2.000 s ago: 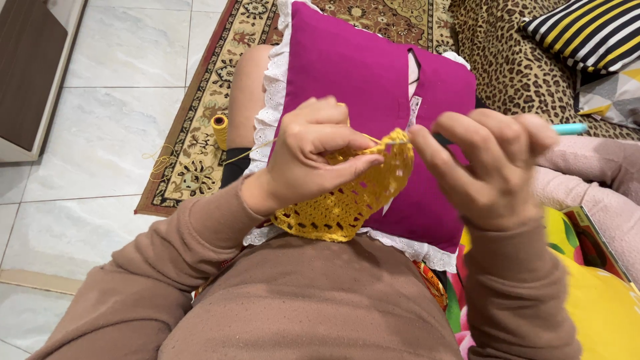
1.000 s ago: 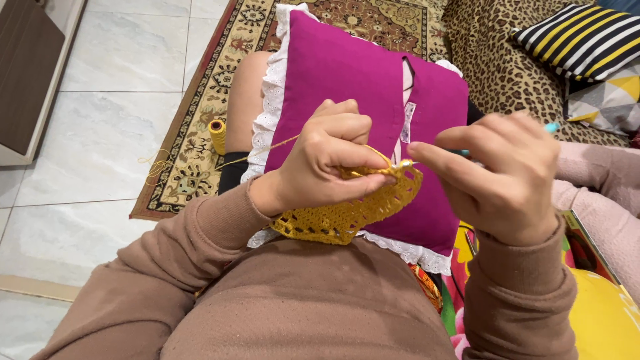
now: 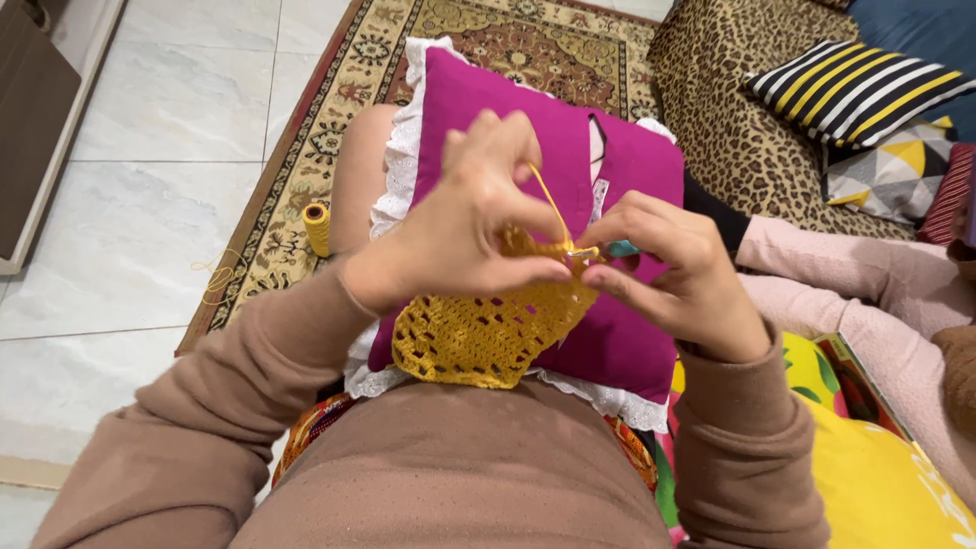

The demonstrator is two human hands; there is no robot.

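Note:
A yellow crochet piece (image 3: 473,335) with openwork holes hangs over the magenta cushion (image 3: 633,335) on my lap. My left hand (image 3: 488,213) pinches its upper edge between thumb and fingers, and a strand of yellow yarn (image 3: 547,200) runs taut from a raised finger down to the stitches. In my right hand (image 3: 663,259) is a crochet hook (image 3: 621,248) with a turquoise handle; its metal tip lies in a yellow loop at the edge, close to my left thumb. A yellow yarn spool (image 3: 316,229) stands on the rug beside my leg.
Loose yarn lies on the patterned rug (image 3: 267,252) at the left. Another person's legs (image 3: 862,282) in pink extend in from the right, near a leopard-print seat (image 3: 732,130) with a striped cushion (image 3: 854,91). A yellow cushion (image 3: 862,473) lies at the lower right.
My left hand's fingers have lifted and spread, drawing the yarn strand up. My right hand has come in closer to the left, with the hook tip at the work's edge.

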